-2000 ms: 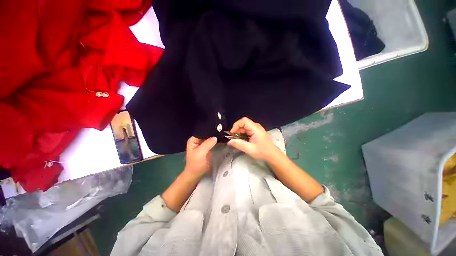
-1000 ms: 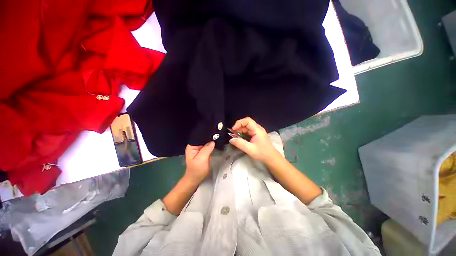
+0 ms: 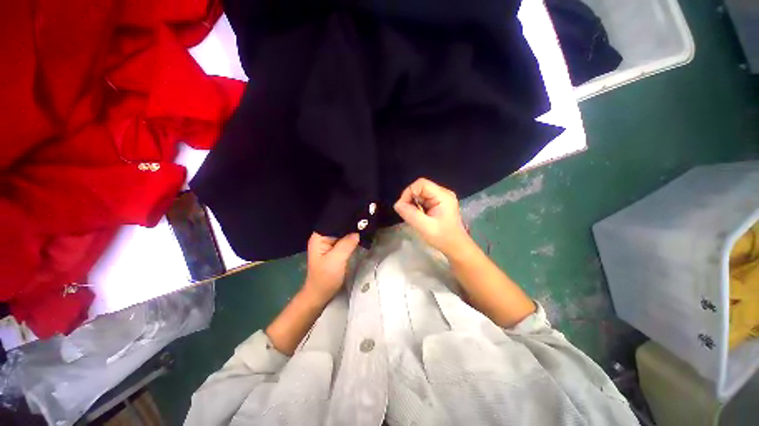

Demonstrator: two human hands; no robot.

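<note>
The dark jacket (image 3: 433,91) is spread over the white table and hangs a little over its near edge. Two shiny metal buttons (image 3: 363,224) sit on its near edge at the centre. My left hand (image 3: 330,260) pinches the cloth between thumb and fingers just below the buttons. My right hand (image 3: 432,214) is right of the buttons, its fingers curled round the small thread snips (image 3: 419,202), which are mostly hidden in the hand. Whether its fingertips also hold a thread or the cloth I cannot tell.
A heap of red jackets (image 3: 75,125) lies at the left. A smartphone (image 3: 197,237) lies by the table's near edge (image 3: 241,269). Clear plastic (image 3: 116,341) is below left. A white bin (image 3: 657,50) with dark cloth stands beyond the right end; a grey bin (image 3: 666,258) holds yellow cloth.
My right hand has moved up and right, away from the buttons, and the snips' tips have turned inward. The button edge has tilted under my left hand. The phone's screen has gone dark.
</note>
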